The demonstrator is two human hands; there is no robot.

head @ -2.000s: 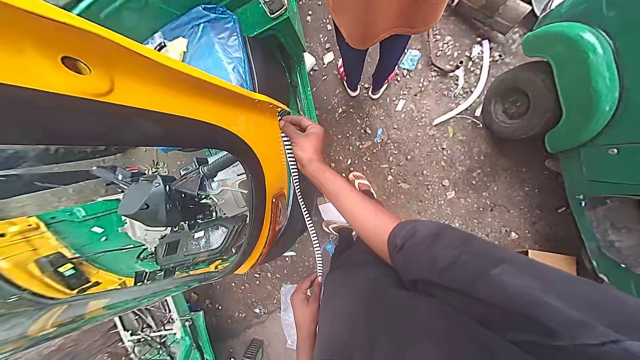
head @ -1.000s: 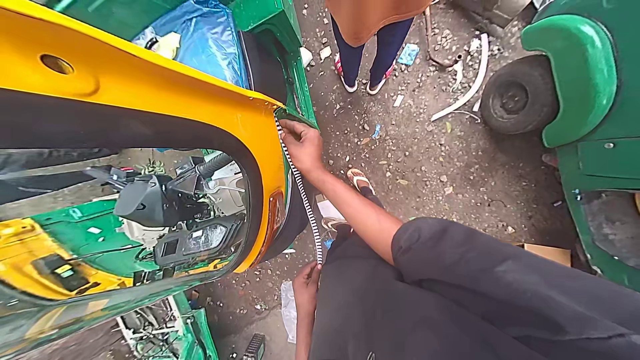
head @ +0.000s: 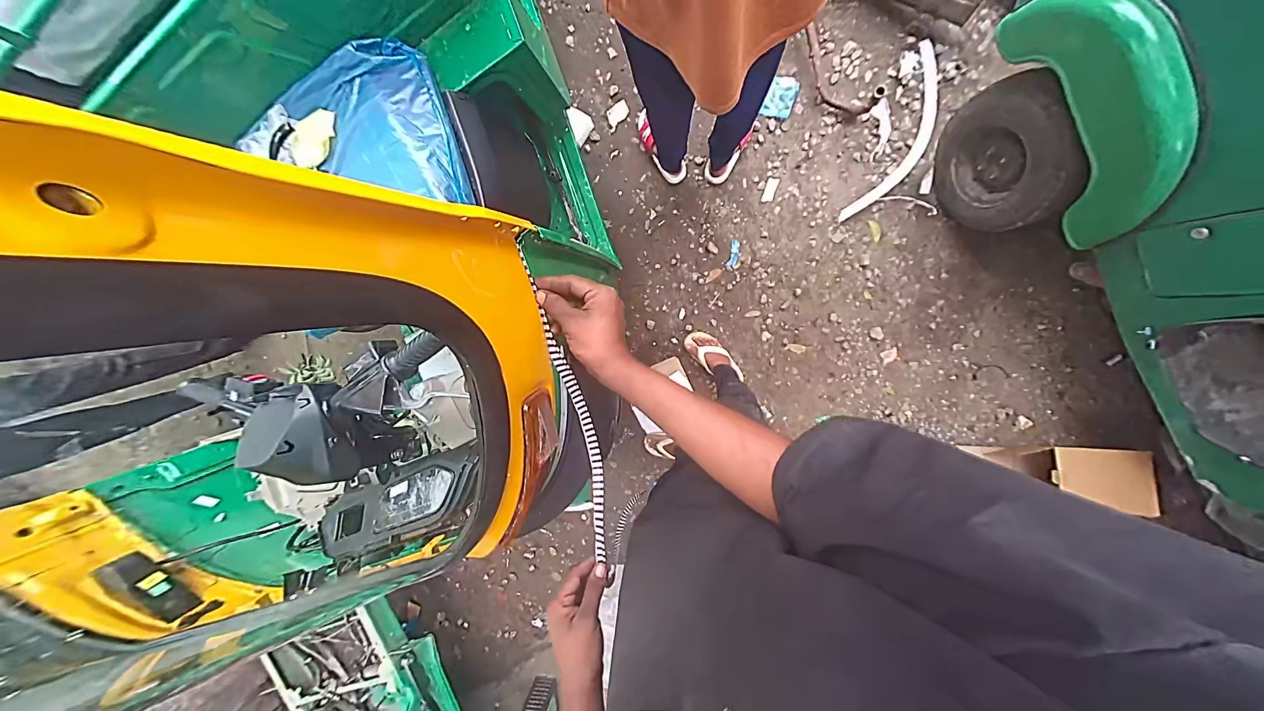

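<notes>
A black-and-white striped flexible strip (head: 583,425) runs down along the outer edge of a yellow vehicle body panel (head: 395,212), beside its orange lamp (head: 535,454). Near the panel's upper corner, my right hand (head: 588,321) pinches the strip between thumb and fingers, against the edge. Below, my left hand (head: 578,617) holds the strip between thumb and forefinger, away from the panel. More striped strip hangs in a curve beside my dark clothing. Glass with a black border (head: 434,306) fills the panel's opening; a dark handlebar unit (head: 306,434) shows through or in it.
A green vehicle body (head: 583,178) with blue plastic sheeting (head: 385,118) stands behind the panel. A person (head: 691,89) stands at the top. At right are another green vehicle (head: 1200,257), its tyre (head: 1007,148) and a cardboard box (head: 1106,479). A white tube (head: 913,148) lies on littered ground.
My right hand has slid down the strip, away from the panel's upper corner, where its fingertips were two seconds ago. My left hand still holds the strip lower down.
</notes>
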